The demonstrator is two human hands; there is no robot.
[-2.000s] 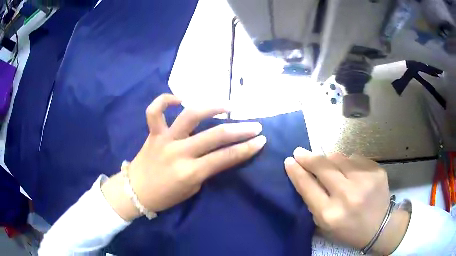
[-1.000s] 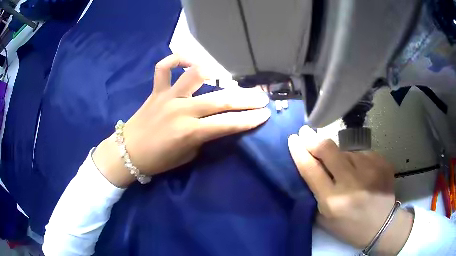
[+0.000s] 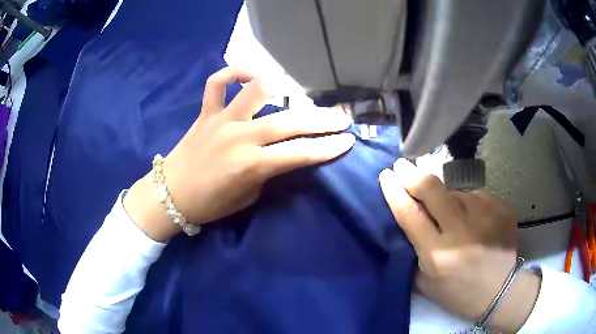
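A large navy cut panel [image 3: 294,261] lies under both hands, its upper edge running beneath the head of the sewing machine [image 3: 340,45]. My left hand [image 3: 229,156] lies on the panel left of the presser foot area, two fingers stretched toward it, thumb and another finger bent. My right hand [image 3: 451,228] holds the panel's right edge between thumb and fingers, below the machine head. The needle and foot are mostly hidden by the head. The grey ridged thumb knob [image 3: 464,174] hangs just above my right hand.
Dark cloth scraps [image 3: 549,117] lie on the machine bed [image 3: 523,176] at the right. Orange-red handles [image 3: 578,244] show at the right edge. More navy cloth [image 3: 131,98] spreads over the left side. A purple part [image 3: 4,127] shows at the far left edge.
Since two seconds ago, the machine head appears larger and lower in view. Both hands and the panel's edge have moved up to the foot area. Over the last second there is little change.
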